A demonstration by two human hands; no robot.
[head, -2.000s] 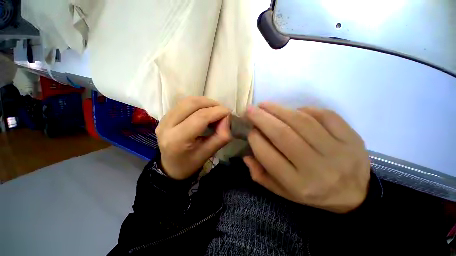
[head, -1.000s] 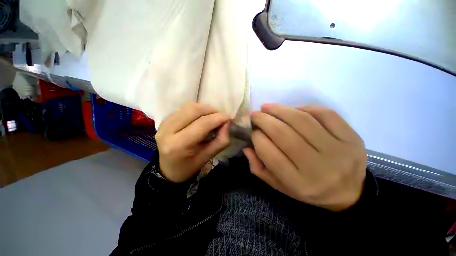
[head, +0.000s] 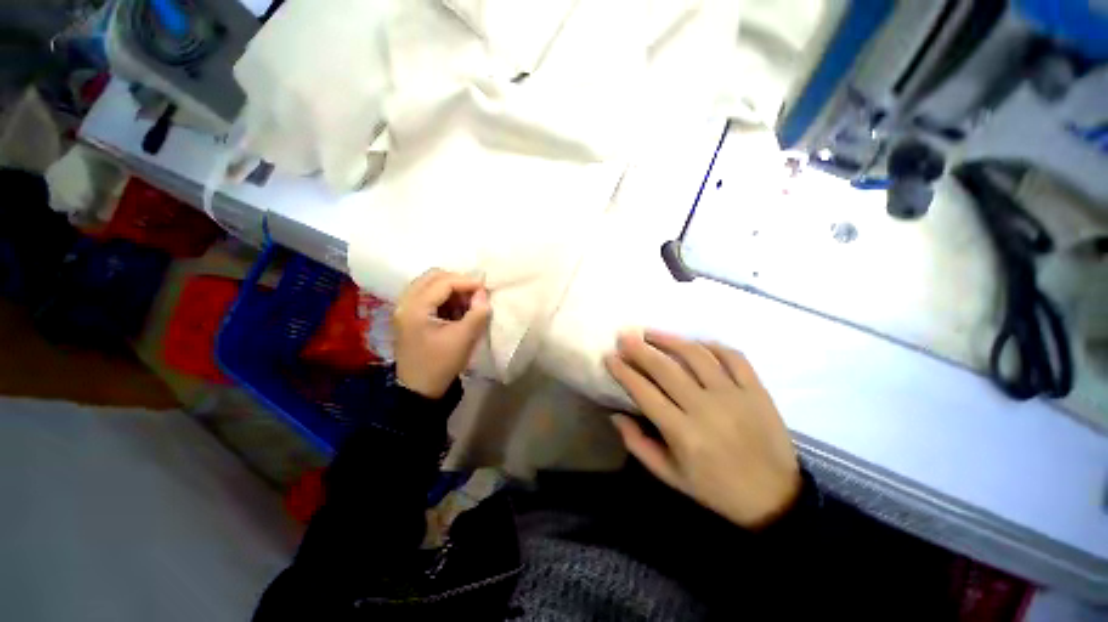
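Observation:
Cream fabric (head: 486,158) lies in loose folds over the left and middle of the table and hangs over the front edge toward my lap. My left hand (head: 440,322) pinches the fabric's edge between thumb and fingertips near the table's front edge. My right hand (head: 714,425) lies palm down on the fabric's lower right part, fingers slightly spread. Whether its thumb grips the cloth underneath cannot be told.
The sewing machine head (head: 960,73) stands at the upper right over the bright bed plate (head: 838,261). Black shears (head: 1027,292) lie right of the needle area. A blue basket (head: 261,352) is below the table at left. A grey device (head: 176,55) stands at far left.
The view has shifted, and the machine head and shears now show. My hands have moved apart; my right hand has opened and flattened on the fabric. The fabric lies more rumpled.

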